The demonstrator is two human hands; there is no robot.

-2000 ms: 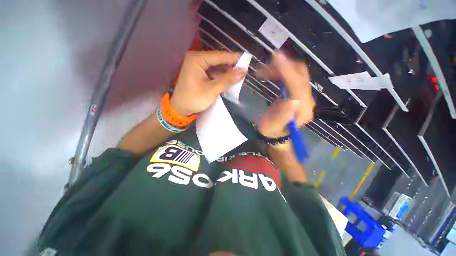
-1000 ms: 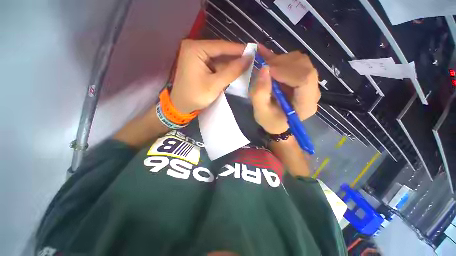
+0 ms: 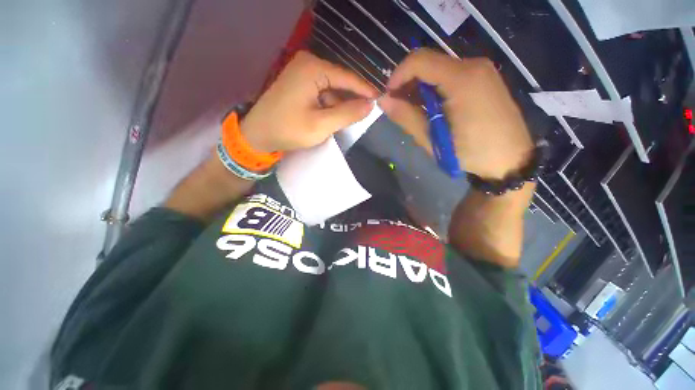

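Observation:
My left hand (image 3: 305, 107) pinches the top of a white paper slip (image 3: 324, 183), which hangs down in front of my shirt and is folded or doubled near the fingers. My right hand (image 3: 465, 114) holds a blue pen (image 3: 438, 129) against the palm. Its thumb and index fingertips meet the left fingertips at the slip's top edge. The writing, if any, on the slip cannot be seen.
Black rack shelves (image 3: 602, 179) with pale edges run along the right side. A white paper (image 3: 583, 105) hangs on a shelf edge. A metal pole (image 3: 137, 137) stands at the left by the wall. A blue stool (image 3: 552, 324) is at the lower right.
The pen was held with its tip at the slip one second ago; now it lies back in my right hand, whose fingertips have come to the slip's top. The slip has shifted slightly left.

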